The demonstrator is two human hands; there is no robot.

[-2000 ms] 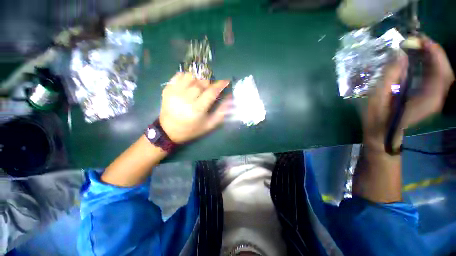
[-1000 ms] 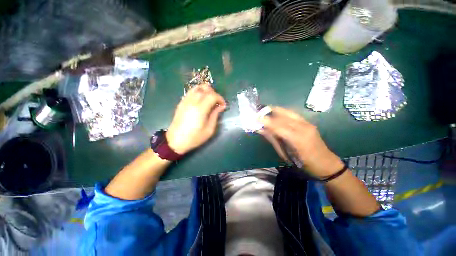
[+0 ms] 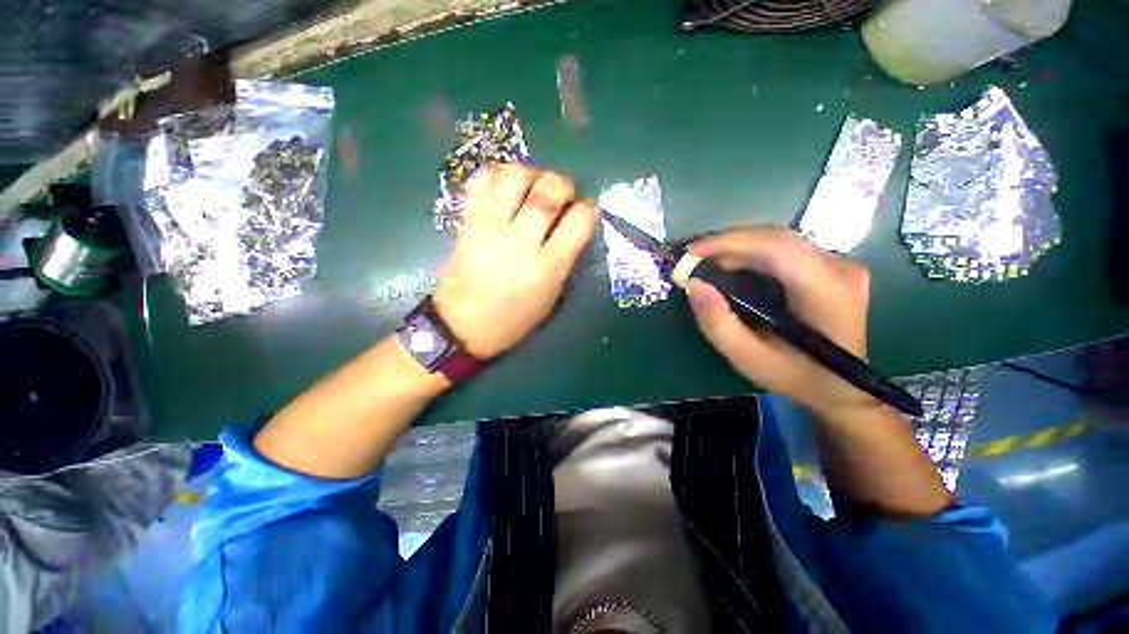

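My right hand [image 3: 786, 316] holds the black soldering iron [image 3: 805, 337] by its pale collar, with the tip over the upper left part of a shiny circuit board [image 3: 636, 254]. My left hand [image 3: 514, 254] is at the board's left side, fingers bent. Its fingertips are close together near the iron's tip; whether they hold something small cannot be told. A loose heap of small metal components [image 3: 477, 149] lies just behind my left hand, partly covered by it.
A clear bag of components [image 3: 248, 211] and a green spool [image 3: 77, 254] are at left. A single board [image 3: 852, 186] and a fanned board stack [image 3: 978, 192] lie at right. A fan grille [image 3: 780, 10] and whitish duct mouth [image 3: 960, 35] stand at the back.
The iron now points left over the board and shows clearly. My left hand has moved right, closer to the board. The view has shifted slightly.
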